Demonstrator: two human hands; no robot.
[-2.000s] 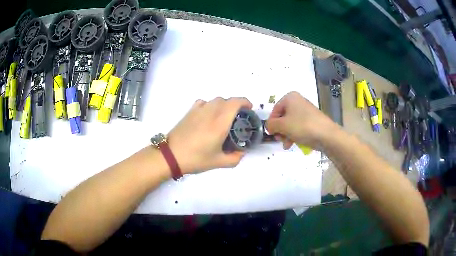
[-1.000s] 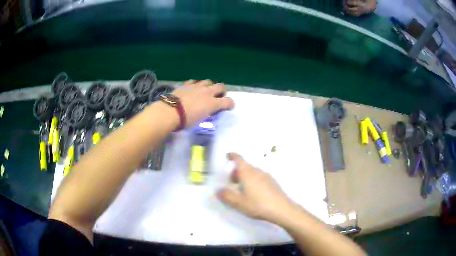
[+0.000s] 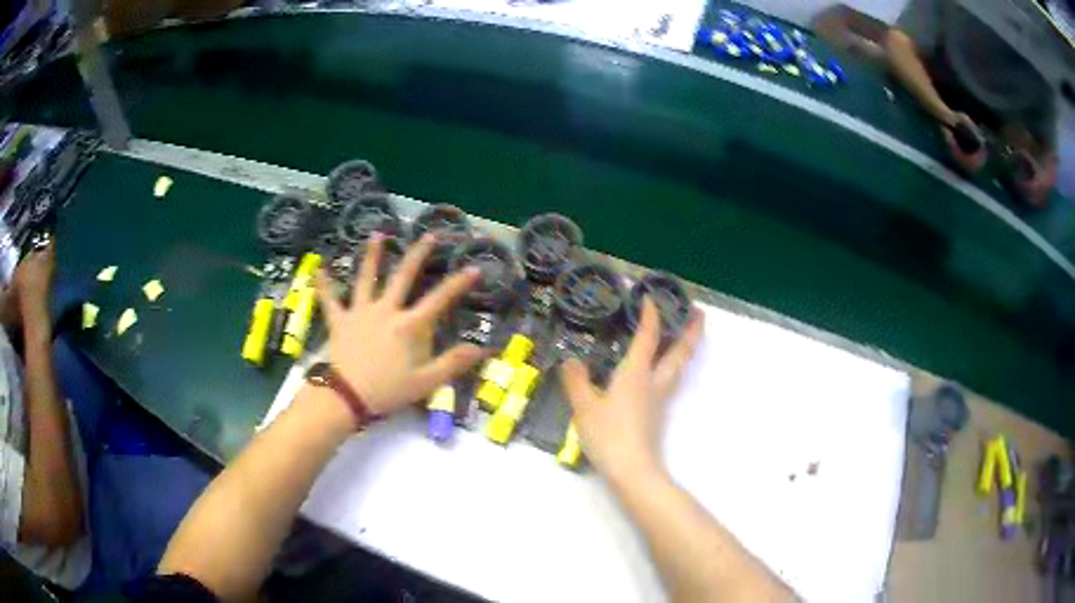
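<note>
Several grey fan units lie in a fanned row along the back edge of the white sheet, round fan heads (image 3: pixel 588 292) away from me, yellow and purple battery cells (image 3: pixel 513 406) toward me. My left hand (image 3: pixel 389 336) lies spread over the middle-left units, fingers apart, covering parts of them. My right hand (image 3: pixel 625 395) is over the rightmost unit, thumb and fingers apart, fingertips at its fan head (image 3: pixel 659 302). Whether either palm presses on the units is hidden.
White sheet (image 3: pixel 754 495) with tiny scraps. At right on cardboard (image 3: pixel 943 565) lie a grey fan body (image 3: pixel 932 454), loose cells (image 3: pixel 1003 477) and dark housings. Green belt (image 3: pixel 472 130) behind. A person sits at far left; another person's hands are across the belt.
The unit I held at the sheet's middle now lies at the right end of the row. Both hands have moved onto the row, and the view has swung left.
</note>
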